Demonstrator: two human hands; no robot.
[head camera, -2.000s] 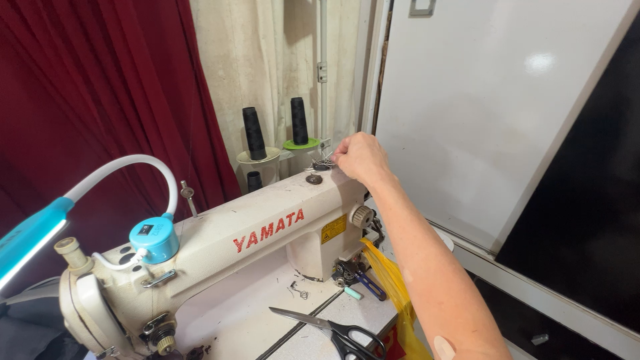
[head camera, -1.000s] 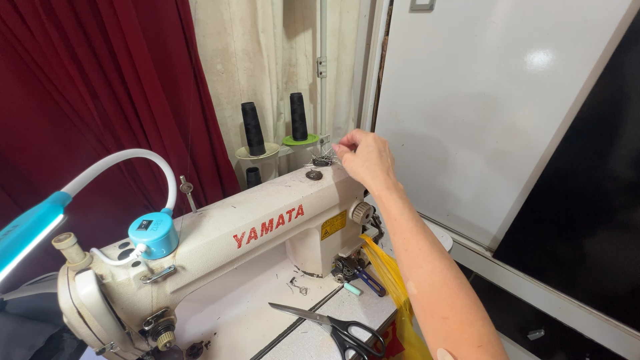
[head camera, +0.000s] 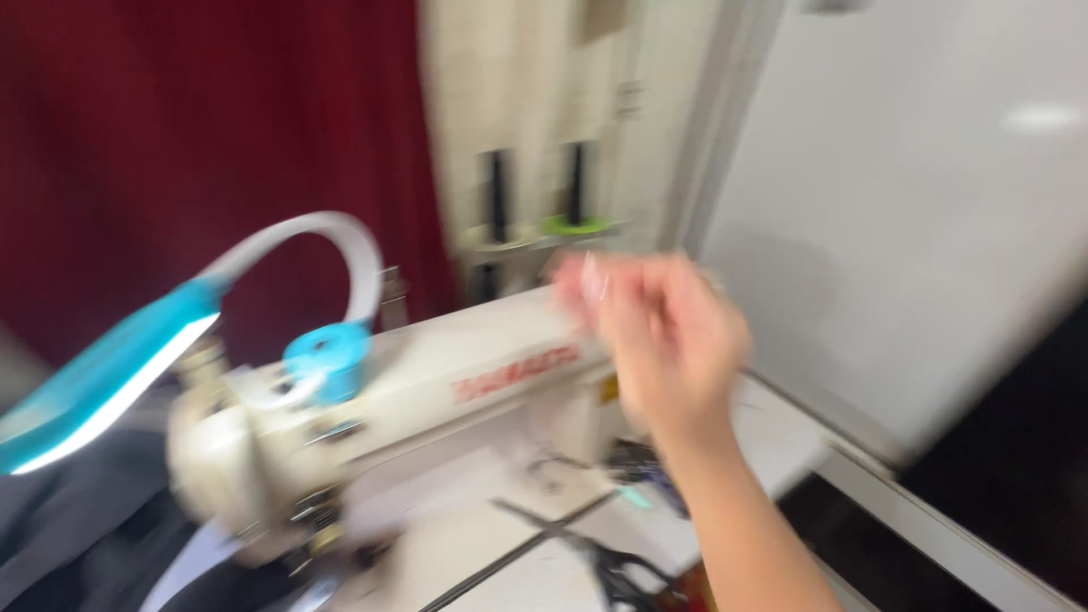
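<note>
My right hand (head camera: 667, 331) is over the right end of the white Yamata sewing machine (head camera: 459, 340), its thumb and fingertips close together. Blur hides whether a thread is between them. Behind the hand, black thread cones (head camera: 576, 187) stand on holders, one with a green base (head camera: 576, 226). A blue lamp (head camera: 115, 374) with a white bent neck rises from its round base (head camera: 329, 361) on the machine's head. My left hand is not in view.
Black-handled scissors (head camera: 608, 561) lie on the white table (head camera: 501, 586) below the machine arm. Dark fabric (head camera: 85, 510) is at the lower left. A dark red curtain (head camera: 212, 127) hangs behind, and a white panel (head camera: 884, 187) stands at the right.
My right hand has come away from the thread guide at the machine's right end, toward the left and nearer the camera. The view has shifted and blurred.
</note>
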